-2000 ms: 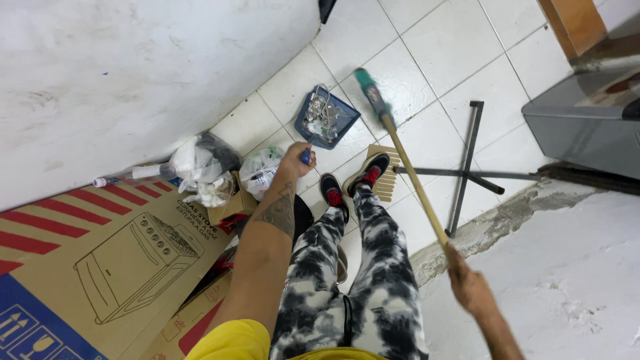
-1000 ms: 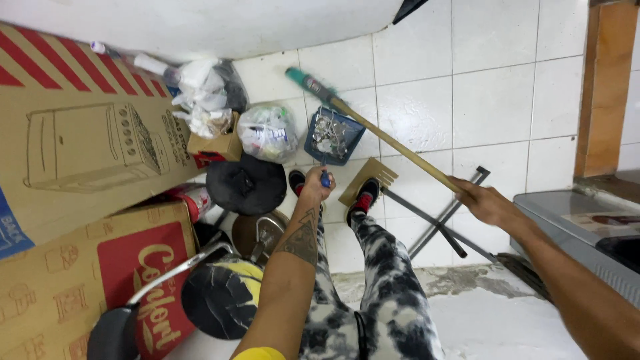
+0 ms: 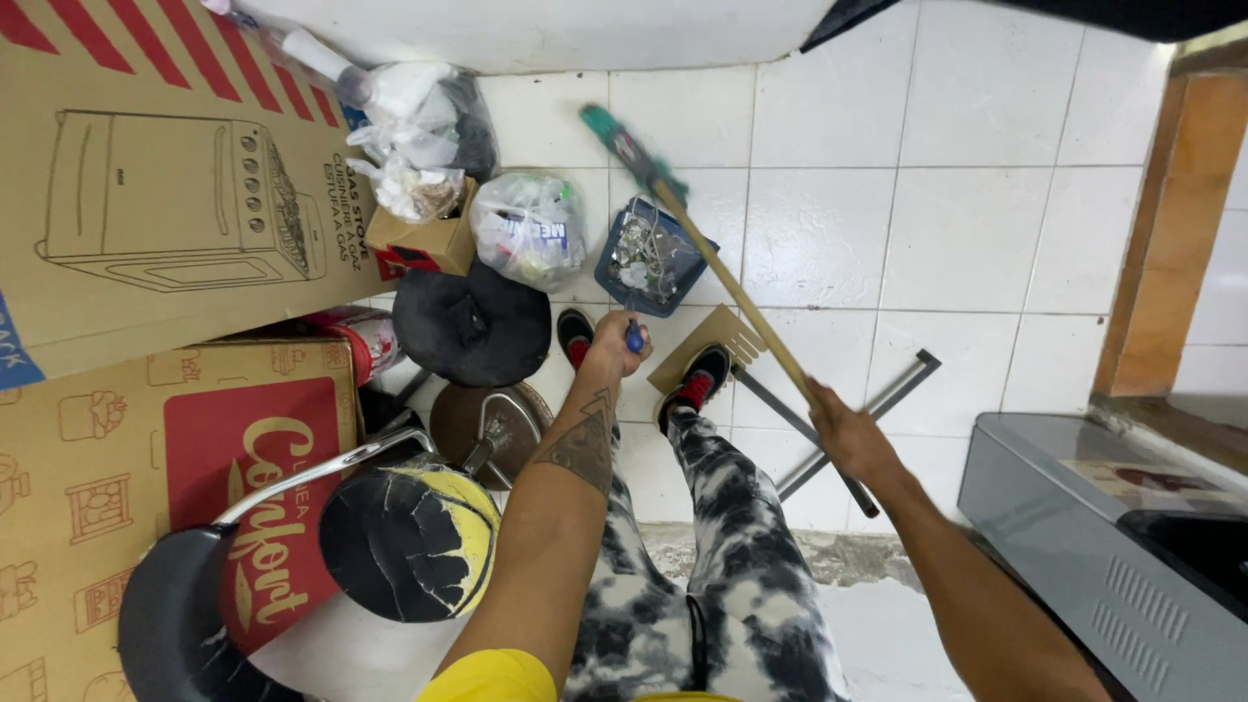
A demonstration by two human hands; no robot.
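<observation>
My left hand (image 3: pixel 621 343) grips the blue handle end of a dustpan (image 3: pixel 694 292), which lies on the tiles in front of my shoes and holds a heap of crumpled litter. My right hand (image 3: pixel 850 429) is closed around the lower part of a wooden broom handle (image 3: pixel 751 302). The broom's green head (image 3: pixel 629 151) is at the far side of the dustpan, slightly blurred, its bristles near the pan's open edge. A flat piece of cardboard (image 3: pixel 694 356) lies partly under my right shoe.
Left stand a stove carton (image 3: pixel 166 195), a second carton (image 3: pixel 263 468), a torn black stool seat (image 3: pixel 390 546), a round black cushion (image 3: pixel 473 327) and plastic bags (image 3: pixel 531 229). Crossed metal bars (image 3: pixel 892 385) lie right of my shoes, near a grey appliance (image 3: pixel 1072 546).
The broom head has moved from the right side of the dustpan to its far side. Both hands keep their holds. The view has turned and shifted largely.
</observation>
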